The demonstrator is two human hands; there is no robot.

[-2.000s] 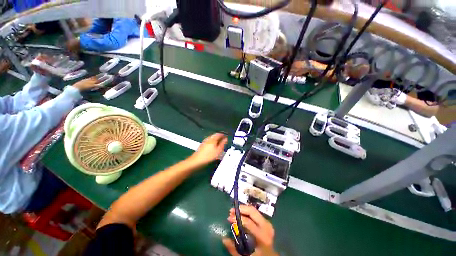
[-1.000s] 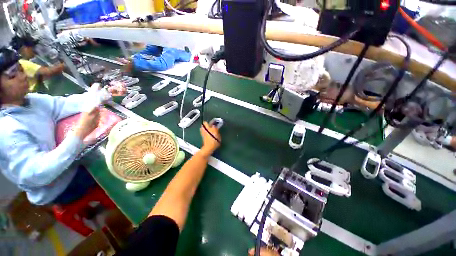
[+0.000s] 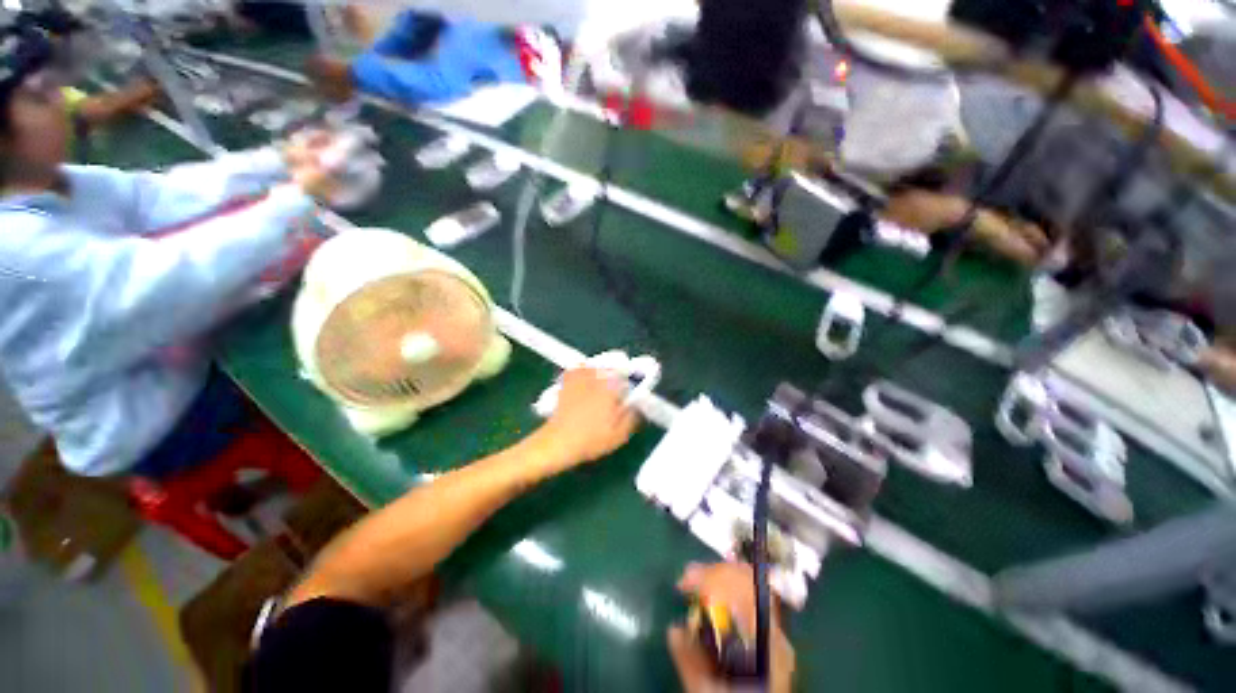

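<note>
My left hand (image 3: 592, 412) is closed around a white plastic housing (image 3: 637, 372) over the pale metal strip, right of the fan; the fingers partly hide it, and there may be more than one housing. My right hand (image 3: 732, 623) holds the electric screwdriver (image 3: 721, 639), black with a yellow-orange band, at the bottom of the view. The grey-silver screw feeder (image 3: 830, 477) stands just beyond my right hand. White covers (image 3: 691, 456) lie side by side left of the feeder. The picture is blurred, and the driver's tip cannot be made out.
A green fan (image 3: 401, 332) stands at left, beside a person in light blue (image 3: 122, 291). White housings (image 3: 922, 431) lie beyond the feeder, with others (image 3: 464, 225) behind the fan. A grey post (image 3: 1139, 562) crosses at right. Black cables and a dark box (image 3: 746, 52) hang overhead.
My left hand has drawn back from the belt towards me and the feeder with a white housing. My right hand and the driver show more fully. The view has shifted and blurred.
</note>
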